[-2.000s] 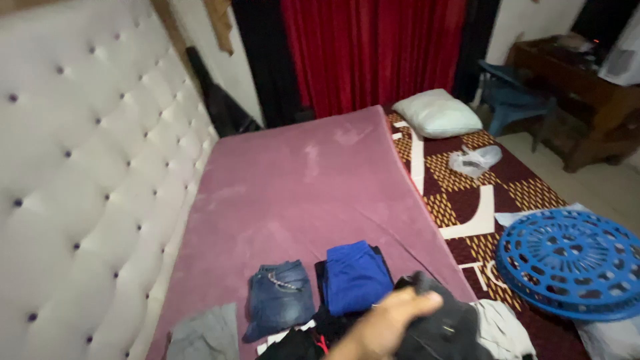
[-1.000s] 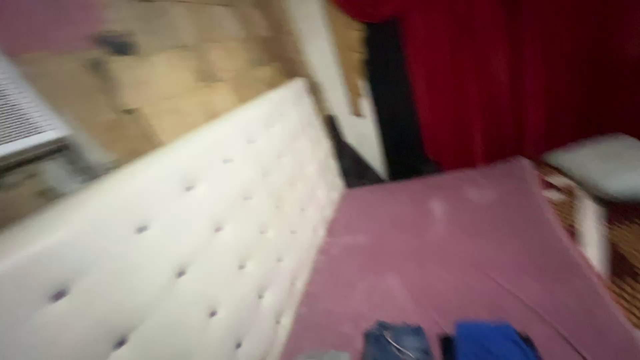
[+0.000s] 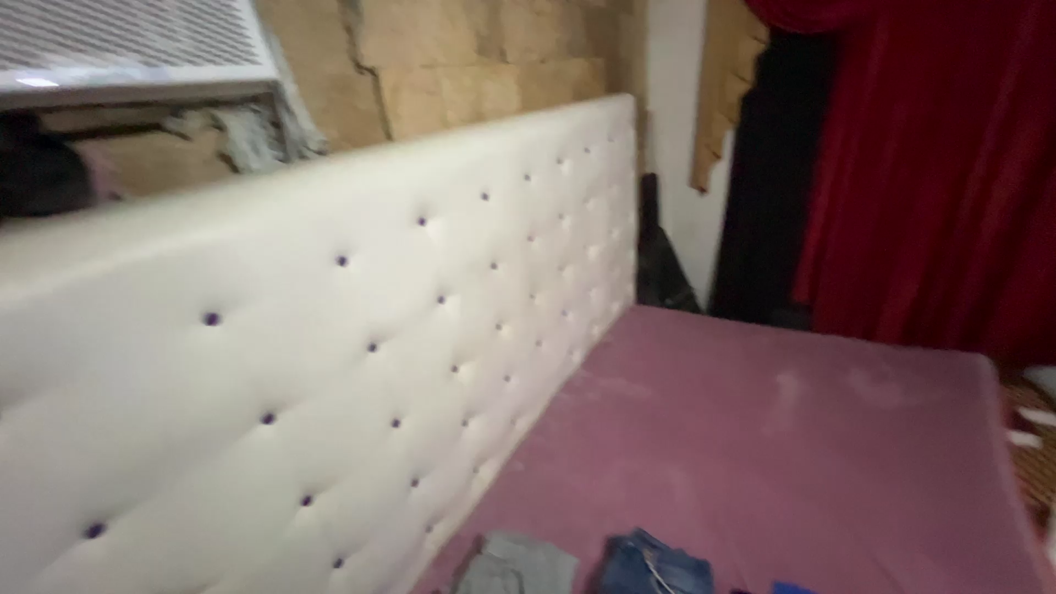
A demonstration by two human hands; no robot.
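Neither my left hand nor my right hand is in the head view. Along the bottom edge, a grey folded garment (image 3: 518, 564) lies on the pink mattress (image 3: 742, 445), close to the tufted headboard. Folded blue denim (image 3: 653, 566) with a pale cord on it rests just right of the grey garment. Only a sliver of a blue cloth (image 3: 792, 588) shows farther right at the bottom edge; the rest of it is cut off.
A white tufted headboard (image 3: 371, 330) runs along the left. Above it are a stone block wall (image 3: 495, 91) and a white louvred unit (image 3: 140, 41). A red curtain (image 3: 932, 190) and a black curtain (image 3: 771, 181) hang behind the mattress. Patterned fabric (image 3: 1031, 470) shows at the right edge.
The view has swung up and to the left. A hand seen over dark clothes two seconds ago is out of view, as are the pillow and the blue plastic lid-like piece.
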